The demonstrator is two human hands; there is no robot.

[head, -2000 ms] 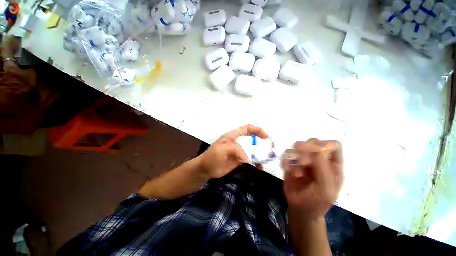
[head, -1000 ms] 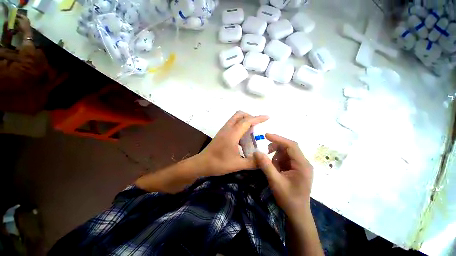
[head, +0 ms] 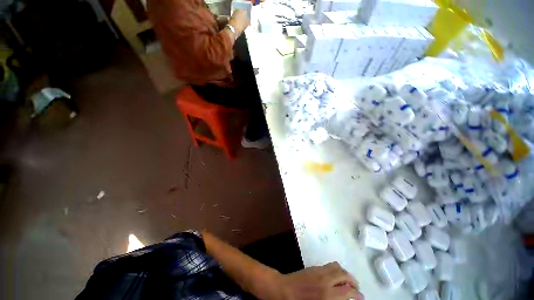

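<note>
My left hand (head: 321, 282) is at the bottom edge of the view, over the front edge of the worktable, with its fingers curled. A small bright white spot shows at its fingertips, cut off by the frame; I cannot tell whether it is a held case. My right hand is out of the picture. Bare white cases (head: 400, 245) lie in a loose cluster on the table to the right of my hand, some with a short dark mark. Clear plastic bags of blue-marked wrapped cases (head: 462, 170) lie behind them.
A smaller bag of wrapped cases (head: 307, 99) lies near the table edge. Yellow tape (head: 318, 167) is on the tabletop. White cartons (head: 357, 50) are stacked at the back. A person in orange-brown (head: 190, 44) sits on a red plastic stool (head: 214, 120) left of the table.
The view has swung left and up toward the other worker and the bags. My right hand and the blue-marked case have left the picture. My left hand now shows at the bottom edge.
</note>
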